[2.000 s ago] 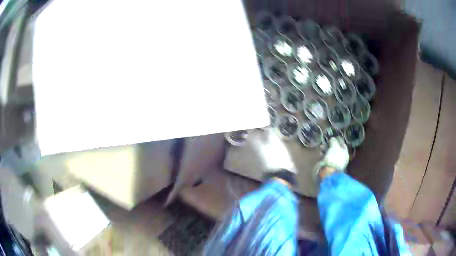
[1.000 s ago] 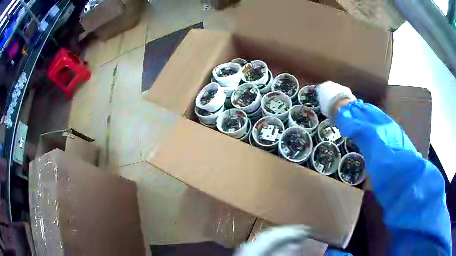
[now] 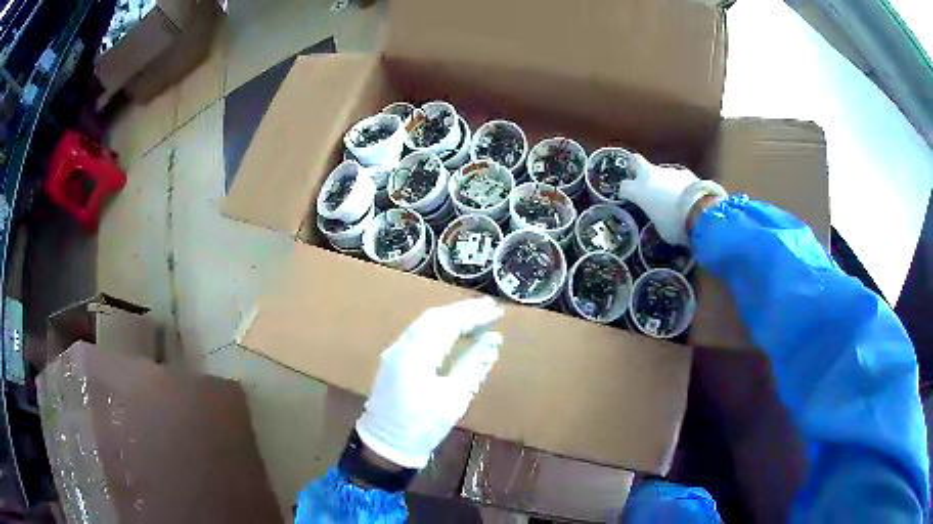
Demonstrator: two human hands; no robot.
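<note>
The open light-brown transfer carton (image 3: 491, 353) lies in front of me with its flaps spread. It holds several round plastic tubs (image 3: 529, 266) filled with dark and whitish bits, some stacked at the left end. My right hand (image 3: 660, 194), in a white glove, is at a tub (image 3: 611, 174) near the back right, fingers at its rim; whether it grips the tub is hard to tell. My left hand (image 3: 428, 381), in a white glove, is empty above the near flap, with fingers apart and thumb forward.
A sealed carton (image 3: 153, 440) stands at lower left, with a small open box (image 3: 128, 330) behind it. A red stool (image 3: 84, 179) stands on the tiled floor. A white sheet (image 3: 818, 123) lies at the right. Taped cartons (image 3: 547, 481) are below the transfer carton.
The view has turned from the tub rows and white sheet to the transfer carton. Since one second ago, my left hand has risen into view over the near flap; my right hand remains among the tubs.
</note>
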